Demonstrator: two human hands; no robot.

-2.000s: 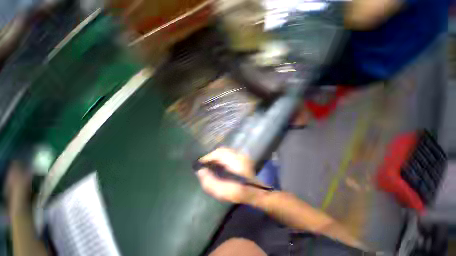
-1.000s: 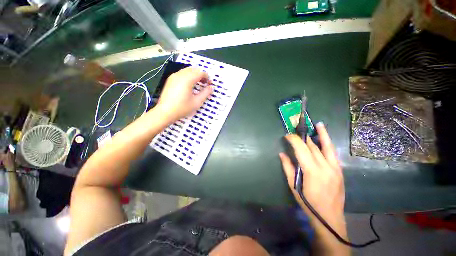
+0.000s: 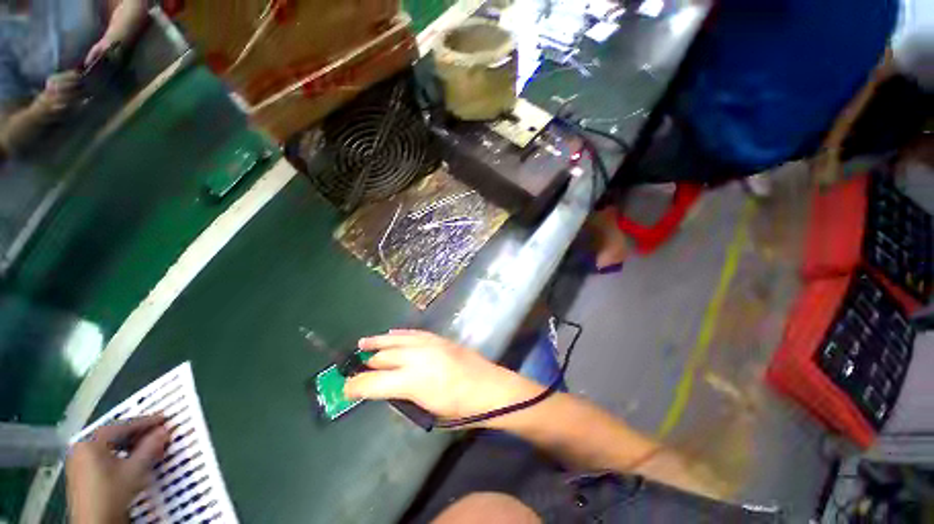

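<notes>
A small green circuit board with a dark frame lies on the dark green bench. My right hand is over the board's right edge and holds a soldering iron; its black handle end and cord show beneath the hand, and its blurred thin tip points up-left past the board. My left hand is at the lower left over a white tray with rows of small dark components. Its thumb and fingers are close together; whether a component is between them cannot be told.
A solder-strewn brown pad lies beyond the board. Behind it are a black spiral grille, a carton, a dark box and a tape roll. The green conveyor carries a board. Red crates stand right.
The view has swung right, so the tray now sits at the lower left and the floor and crates show. My left hand remains over the tray, my right hand at the board with the iron.
</notes>
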